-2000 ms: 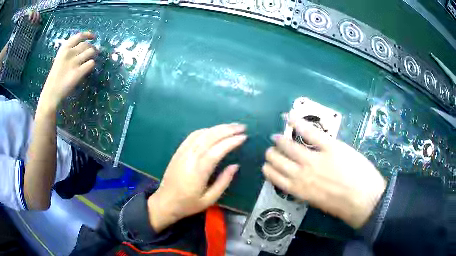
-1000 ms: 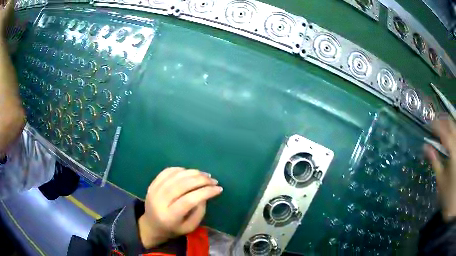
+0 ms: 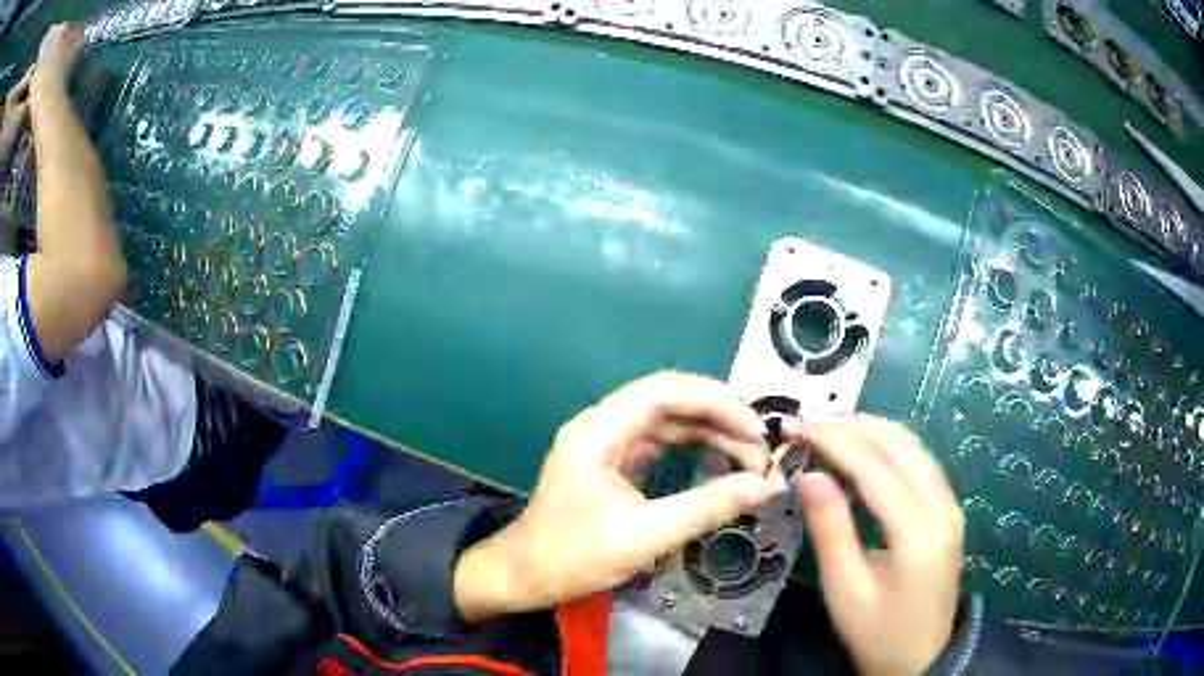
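Note:
A silver three-hole housing (image 3: 832,383) lies on the green surface in front of me. Its far and near round cavities show; the middle one is partly hidden by my fingers. My left hand (image 3: 640,502) and my right hand (image 3: 878,535) meet above the middle cavity. Their fingertips pinch a small thin copper-coloured piece, perhaps a ring insert (image 3: 779,456), between them. Its exact shape is hidden by the fingers.
A clear blister tray (image 3: 1030,462) lies at the right, another blister tray (image 3: 251,198) at the left. Concentric-ring plates (image 3: 871,64) run across the back. A waiting housing (image 3: 1120,56) lies beyond them. A neighbour's arm (image 3: 77,225) is at the far left.
My right hand has come back from the right tray to the housing. My left hand has moved right to meet it, and a small piece now shows between the fingertips. The neighbour's arm has moved.

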